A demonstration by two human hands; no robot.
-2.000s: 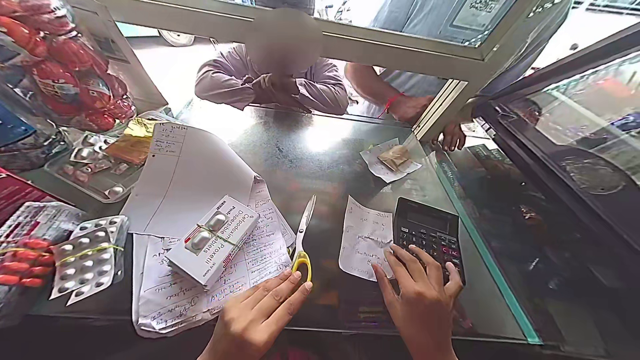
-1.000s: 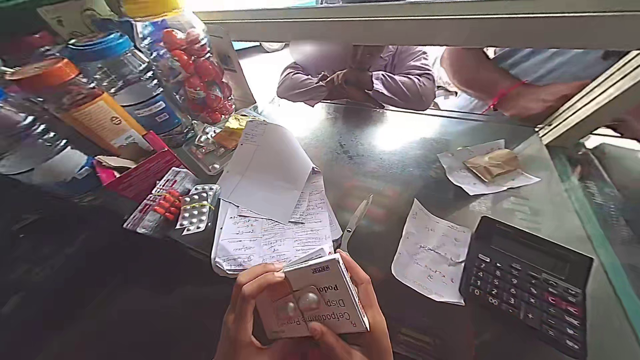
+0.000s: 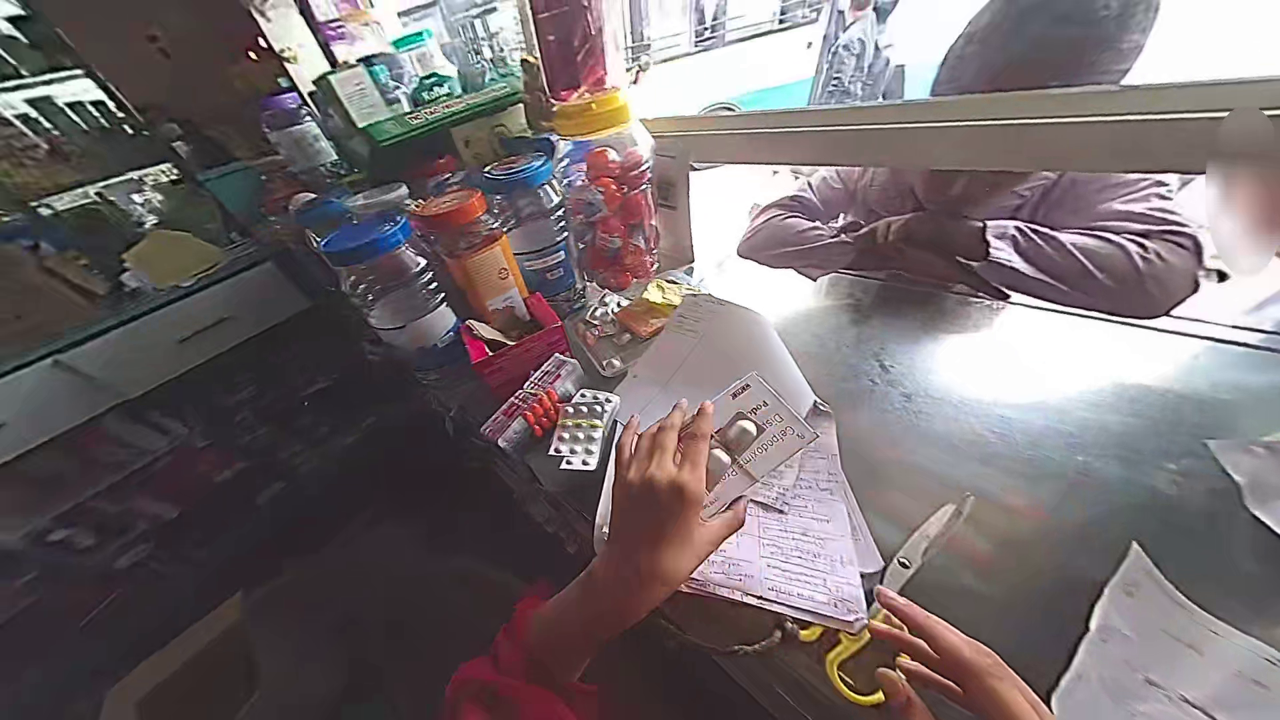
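Note:
My left hand [image 3: 665, 490] rests on a white medicine carton [image 3: 778, 435], with its thumb at the near edge; whether it grips the carton is unclear. A small blister strip [image 3: 738, 432] lies on the carton's face. Beneath are handwritten sheets [image 3: 800, 550]. My right hand [image 3: 955, 665] is at the yellow handles of scissors [image 3: 920, 555], fingers apart and partly cut off by the frame; contact is unclear. Left of my left hand lie silver blister packs [image 3: 583, 428] and a strip of red capsules [image 3: 540, 413].
Plastic jars with blue [image 3: 395, 290], orange [image 3: 480, 250] and yellow lids [image 3: 605, 190] stand at the left beside a pink box [image 3: 515, 355]. A person's folded arms [image 3: 980, 235] rest across the counter. Loose paper [image 3: 1170, 650] lies at the right.
The carton, between both my hands one second ago, now lies on the papers under my left hand. My right hand has let it go and moved to the scissors. The view has swung left.

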